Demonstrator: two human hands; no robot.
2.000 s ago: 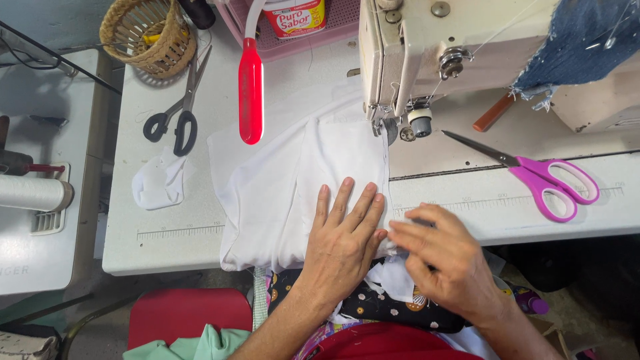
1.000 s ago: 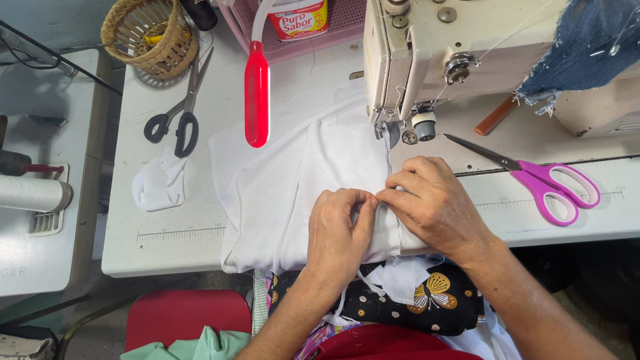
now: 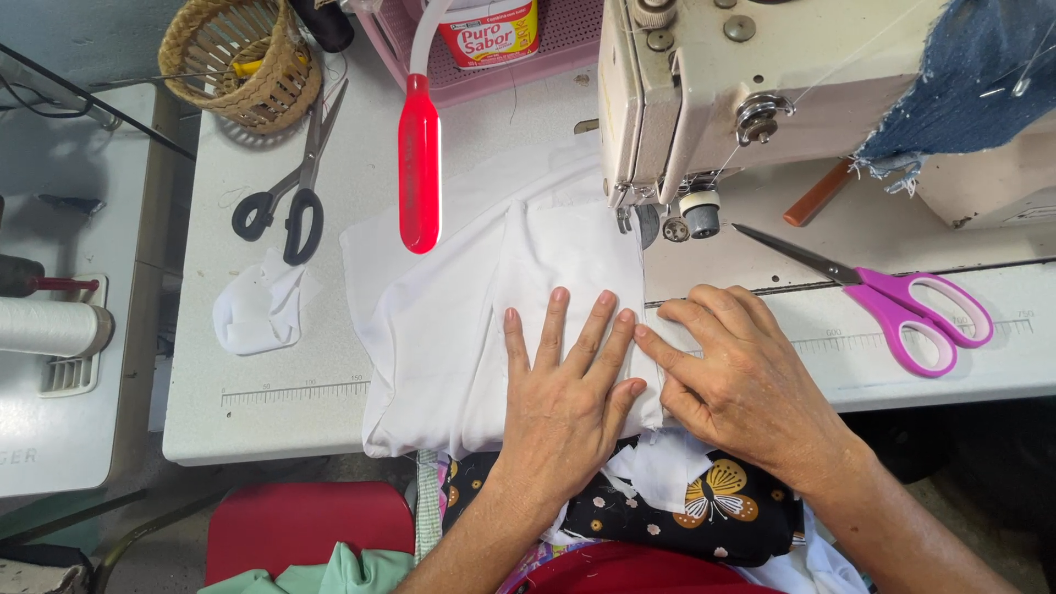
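Observation:
White fabric (image 3: 437,330) lies on the sewing table, its right edge running up to the presser foot (image 3: 624,219) of the sewing machine (image 3: 693,91). My left hand (image 3: 569,388) rests flat on the fabric with its fingers spread. Beside it, my right hand (image 3: 734,371) is bent, its index fingertip at the fabric's right edge; whether it pinches the cloth is hard to tell. Pink-handled scissors (image 3: 891,305) lie to the right of my right hand, blades partly under the machine's arm. Small white scraps (image 3: 664,466) rest on black butterfly-print cloth (image 3: 718,511) at my lap.
Black-handled scissors (image 3: 304,181) lie left, near a wicker basket (image 3: 264,91) and a folded white piece (image 3: 260,305). A red-shaded lamp (image 3: 420,165) hangs over the fabric. A pink crate (image 3: 462,78) stands behind. Denim (image 3: 973,82) drapes over the machine. A thread cone (image 3: 49,327) lies far left.
One second ago both hands were pinched together at the fabric's right edge. My left hand has since opened flat on the cloth, and my right hand has shifted slightly toward my lap.

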